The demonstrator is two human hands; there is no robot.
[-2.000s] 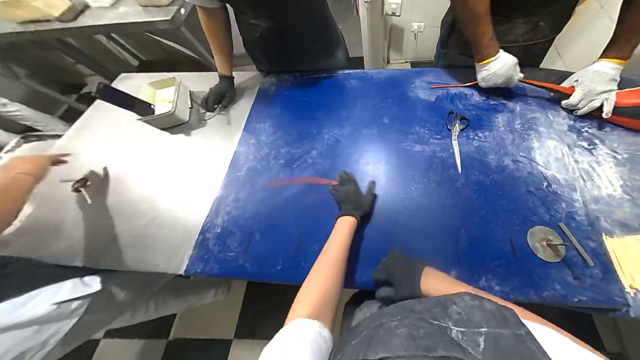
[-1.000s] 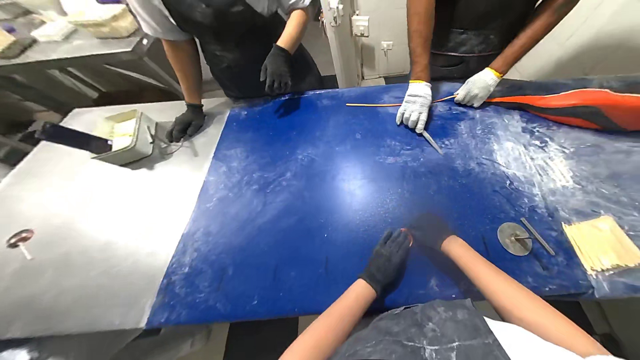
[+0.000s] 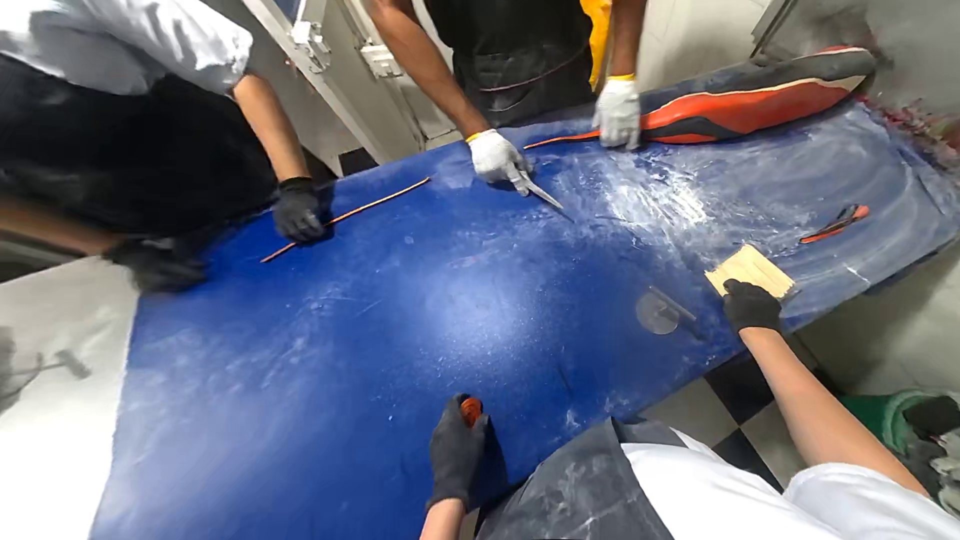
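Note:
My left hand (image 3: 456, 450), in a black glove, is closed around a small orange-red coiled or rounded piece (image 3: 471, 412) near the front edge of the blue table surface (image 3: 360, 390). My right hand (image 3: 752, 305), also black-gloved, reaches out to the right and touches the near-left corner of a stack of thin wooden sticks (image 3: 752, 268); its fingers lie on the sticks, and whether they grip any cannot be told. Left of the sticks lie a round metal disc (image 3: 658, 313) and a narrow flat bar (image 3: 673, 303).
A co-worker's white-gloved hands hold scissors (image 3: 546, 196) and a tapering strand from a large red, black and cream roll (image 3: 739, 112). Another person's black-gloved hand touches a thin orange strip (image 3: 382, 199). A small red-black scrap (image 3: 835, 225) lies at right. A green bin (image 3: 874, 412) stands below.
My hands, close together a second ago, are now far apart, the right one out at the sticks. A co-worker's black-gloved hand is now on a thin strip. The view has swung right.

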